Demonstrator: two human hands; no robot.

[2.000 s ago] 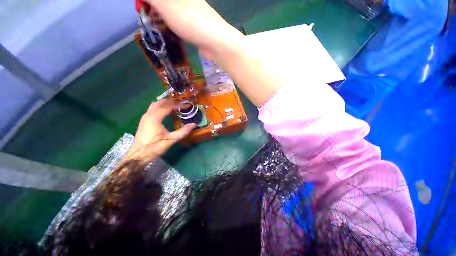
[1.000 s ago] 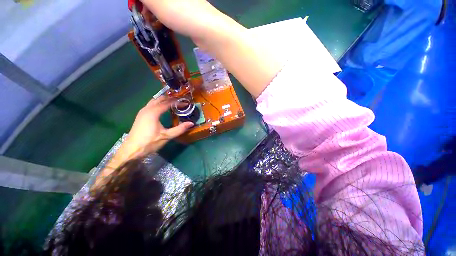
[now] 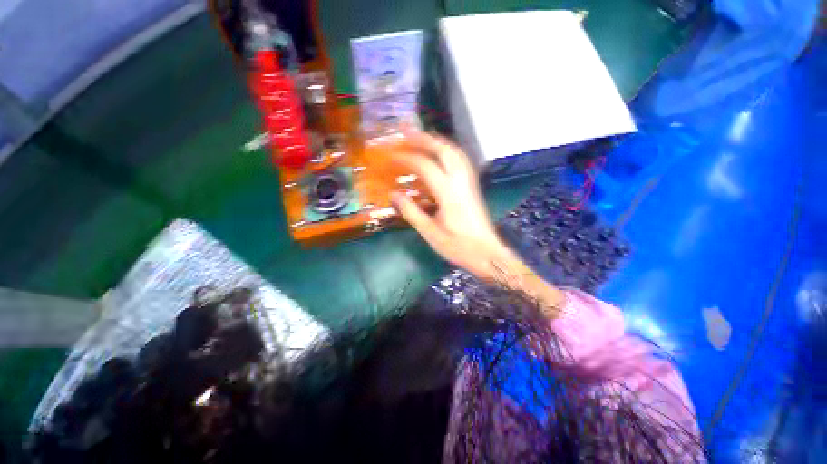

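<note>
The orange test fixture stands on the green bench. Its red toggle clamp handle hangs down in front of the dark upright back. A round black part with a raised ring sits on the pale green nest at the fixture's front left. My right hand is over the right side of the orange base, its fingers spread and bent at the small white fittings; it is blurred and holds nothing that I can see. My left hand is not in view.
Two stacked panel meters stand behind the base, with a large white box to their right. A dark parts tray lies below the box. A silvery sheet with dark round parts lies lower left. Hair covers the lower middle. Blue floor is at right.
My right hand has left the clamp handle and moved down to the base's right side. The red handle has swung from up to hanging down. My left hand has let go of the black part and left view.
</note>
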